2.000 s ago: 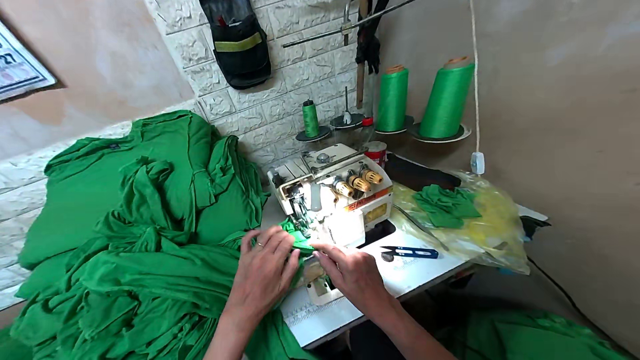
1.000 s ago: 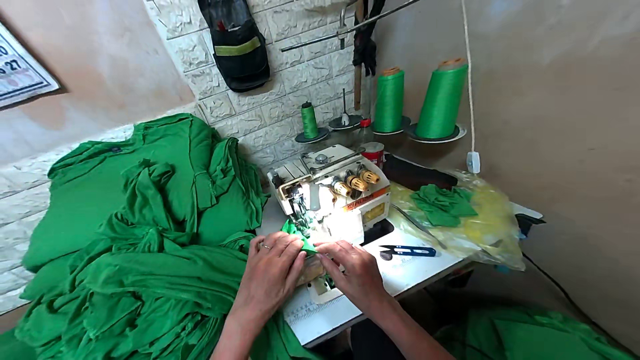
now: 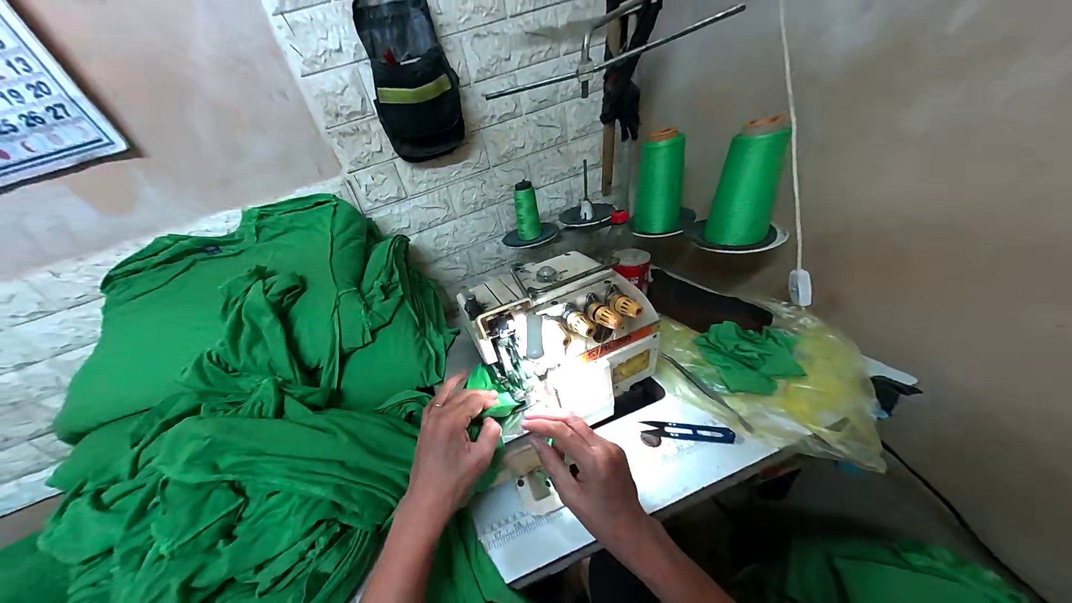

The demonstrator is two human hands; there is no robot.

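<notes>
A white overlock sewing machine (image 3: 578, 327) stands lit on the table, with a small fold of green knit fabric (image 3: 494, 392) beside its presser foot. My left hand (image 3: 456, 440) rests on this fabric at its left, fingers bent; whether they pinch it is not plain. Just right of the needle area is my right hand (image 3: 586, 469), its fingertips apart from the cloth, the thumb below the forefinger, nothing seen between them. A large heap of green garments (image 3: 251, 469) lies to the left and reaches my left forearm. Blue thread snips (image 3: 691, 432) lie right of my right hand.
Green thread cones (image 3: 745, 184) stand on holders behind the machine. A plastic bag (image 3: 825, 377) with a green cloth scrap (image 3: 748, 356) on it lies at the right. The table's front edge (image 3: 553, 565) runs below my right hand. A white cord (image 3: 791, 151) hangs at the back right.
My hands were close together at the fabric by the presser foot; now they are apart, with a gap between their fingertips. The snips and the garment heap have stayed in place.
</notes>
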